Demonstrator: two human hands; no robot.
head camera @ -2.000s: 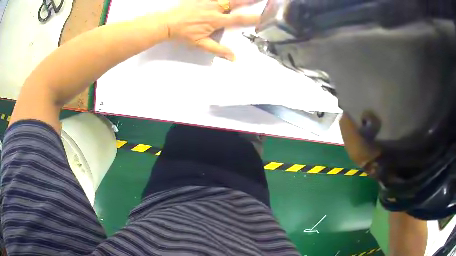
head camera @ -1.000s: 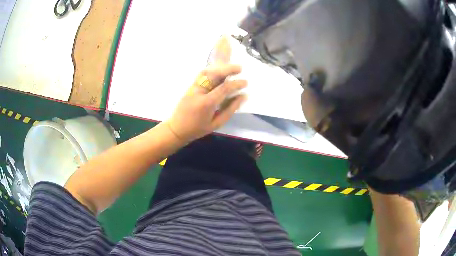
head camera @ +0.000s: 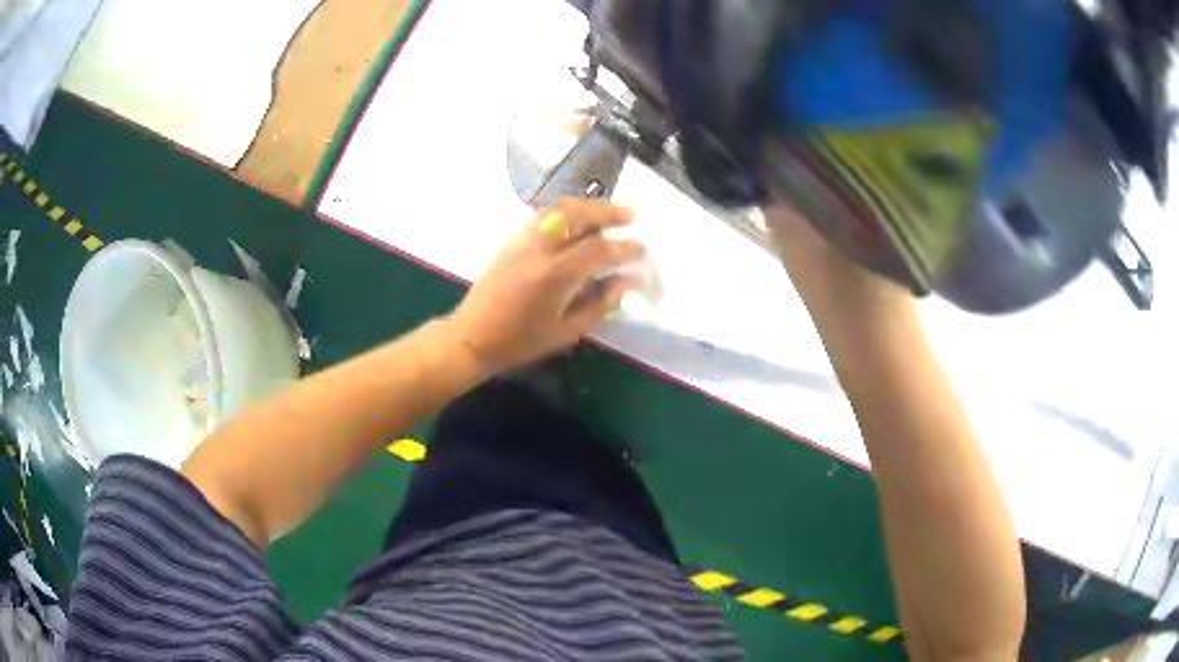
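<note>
The dark cutting machine (head camera: 698,104), with a blue housing and a yellow warning triangle, stands tilted in the blurred view at the upper right. Its shiny base plate (head camera: 582,171) with a rounded end shows at its lower left, over the white lay (head camera: 466,117). My left hand (head camera: 550,278) is just below the base plate near the table's front edge, fingers curled. A pale blur lies at its fingertips; I cannot tell whether it holds a scrap. My right forearm reaches up to the machine; my right hand is hidden behind the housing.
The white table's red edge (head camera: 724,404) runs diagonally in front of me. A large white bucket (head camera: 246,339) stands on the green floor at the left, with white scraps around it. A brown board strip and another pale surface lie at the upper left.
My left hand has come back from lying spread on the lay to near the table edge. The view has turned, and the machine now shows its blue housing and base plate.
</note>
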